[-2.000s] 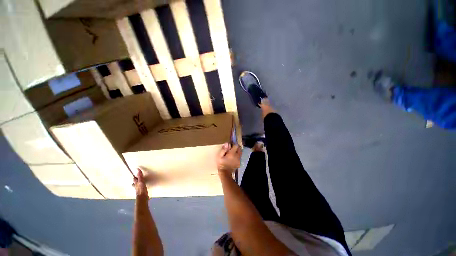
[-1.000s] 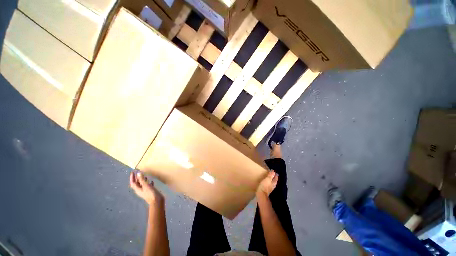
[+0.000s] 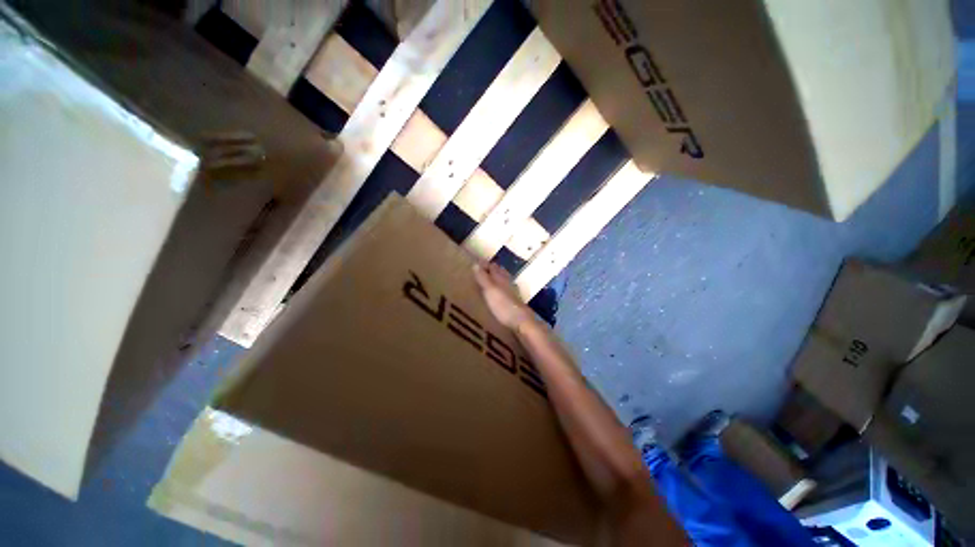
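A tan carton [image 3: 396, 353] with black "VEGER" print is close in front of me, tilted, with part of it over the pallet [image 3: 470, 160]. My right hand [image 3: 500, 294] lies against its far right edge, fingers extended; its forearm crosses the printed side. My left hand is not in view. Another carton [image 3: 86, 246] stands to the left, with a gap between it and the tilted one. A third carton [image 3: 684, 96] with the same print sits on the pallet at the upper right. The pale slats show between the cartons.
Brown cartons [image 3: 855, 347], one marked "T-10", are piled at the right beside a white printed box [image 3: 871, 508]. Another person's blue-trousered legs [image 3: 716, 497] are at the lower right. Grey ground [image 3: 695, 267] lies between.
The view has moved closer to the pallet. The carton between my hands is now tilted up with its printed side facing me. My left hand has gone out of view.
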